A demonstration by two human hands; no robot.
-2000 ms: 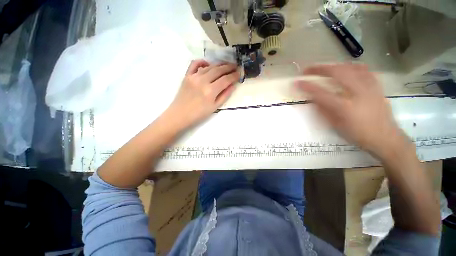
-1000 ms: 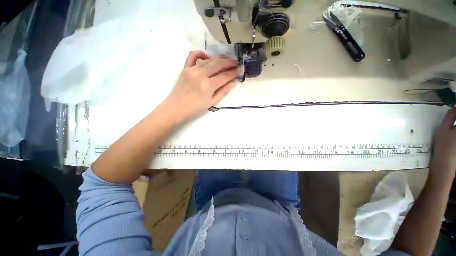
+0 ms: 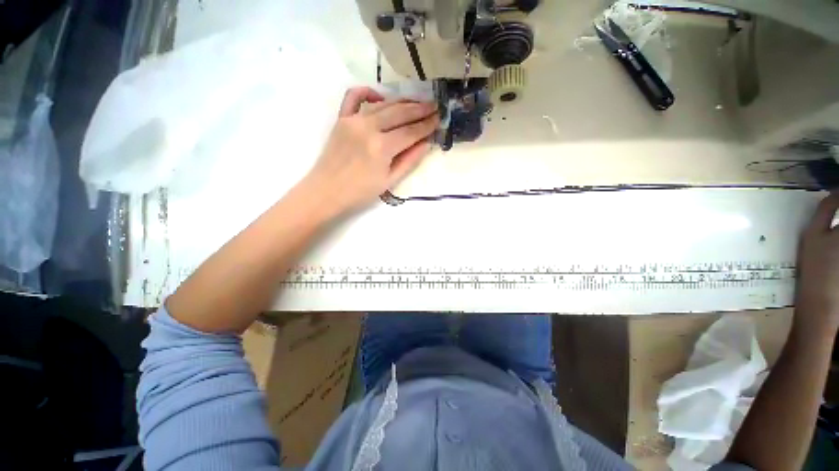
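Observation:
My left hand (image 3: 386, 138) lies flat on the machine bed, its fingertips right at the left side of the dark presser foot (image 3: 448, 115). A small sheer white fabric piece (image 3: 405, 90) shows just behind the fingers beside the foot; most of it is hidden by the hand. My right hand (image 3: 821, 244) is at the far right edge of the picture, cut off by it, by the right end of the bed's black line. Its fingers are mostly out of view, so what it touches cannot be told.
Loose white pieces (image 3: 184, 120) lie at the left. Black thread snips (image 3: 637, 66) lie by tangled thread scraps (image 3: 647, 26) at the upper right. A ridged knob (image 3: 507, 84) is beside the foot. Crumpled white fabric (image 3: 713, 396) rests on a carton (image 3: 649, 368) at lower right.
My right hand has moved from above the bed's right half out to the far right edge and stays there. My left hand has stayed by the presser foot.

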